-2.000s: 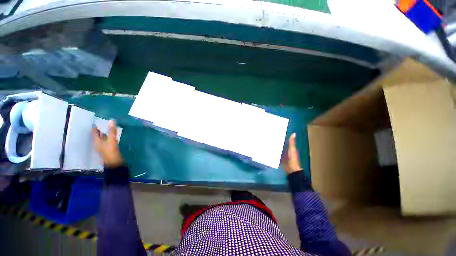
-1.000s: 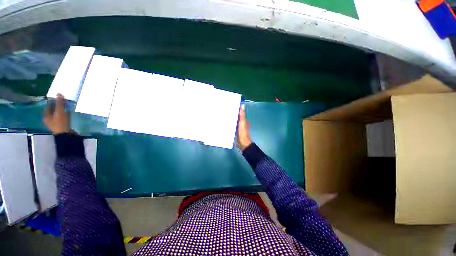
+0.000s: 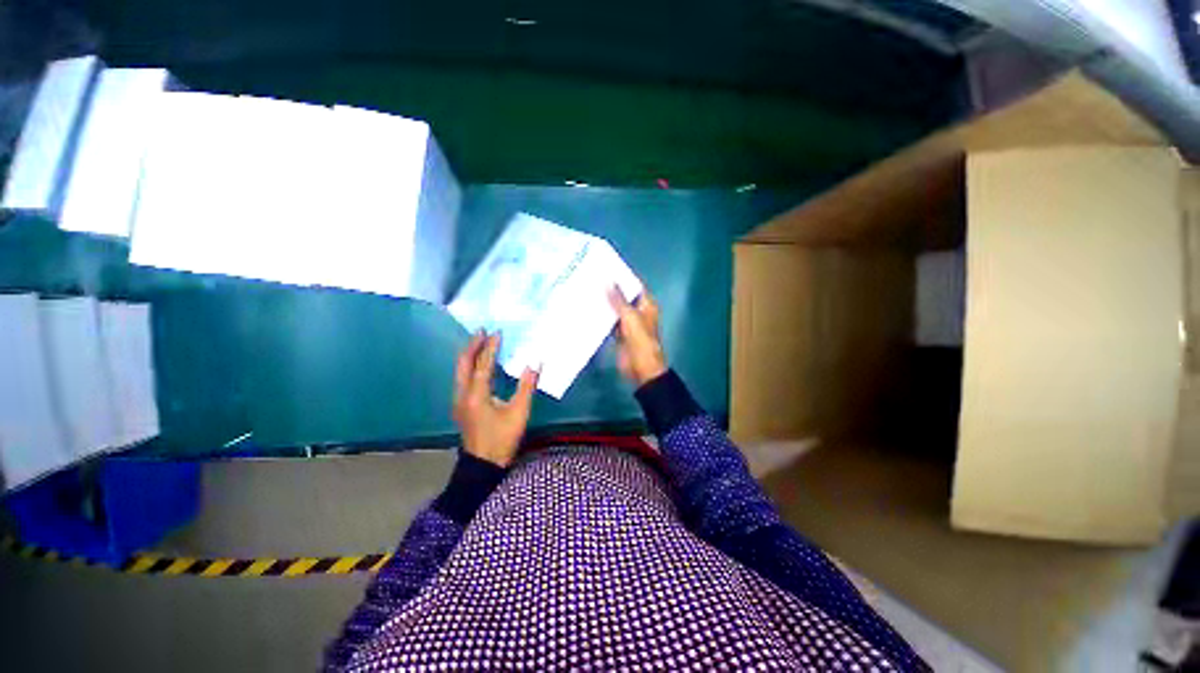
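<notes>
A white retail box [image 3: 540, 300] is tilted over the bench in front of me, with a faint pale picture on its face. My left hand [image 3: 494, 405] holds its near-left edge, thumb and fingers apart on the rim. My right hand [image 3: 637, 337] grips its right edge. Left of it a row of closed white boxes [image 3: 283, 195] stands on the teal bench [image 3: 316, 375]. The row's right end is close to the held box's left corner. Whether the held box touches the bench cannot be told.
More white boxes [image 3: 73, 381] stand at the bench's near left. A large open brown carton [image 3: 1066, 342] lies on the right with its mouth towards the bench and a white box [image 3: 938, 297] inside. A blue bin [image 3: 151, 506] is on the floor at the left.
The row of boxes has shifted left in view. Both hands have left the row's ends and now hold one box between them, right of the row.
</notes>
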